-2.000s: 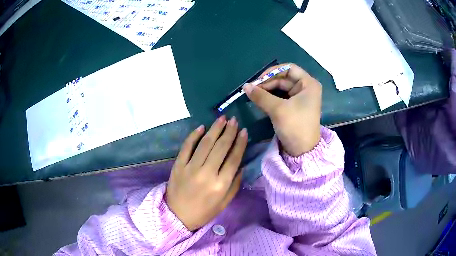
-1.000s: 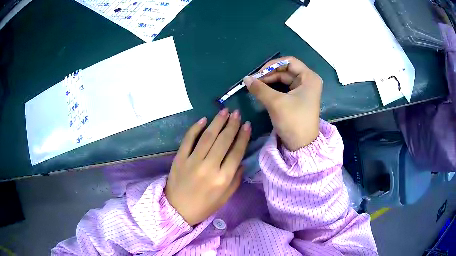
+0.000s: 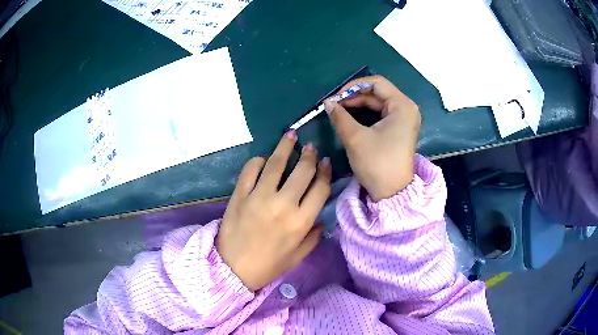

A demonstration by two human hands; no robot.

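Note:
My right hand pinches a narrow adhesive strip, white with blue print at its upper end. The strip lies along a thin black frame, hard to see on the dark mat and partly hidden by my hands. My left hand is palm down with fingers spread, its index fingertip on the strip's lower left end. The other left fingertips rest at the frame's near side. A white die-cut tape sheet with a band of blue print lies at left.
A second printed tape sheet lies at the back. Overlapping white waste paper lies at right, with a greyish clear plastic tray or bag beyond. The bench's front edge crosses below. A blue-grey stool and another person's sleeve show at right.
My left index finger has moved up onto the lower end of the strip. My right hand still pinches the strip, which now curves up more at its printed end.

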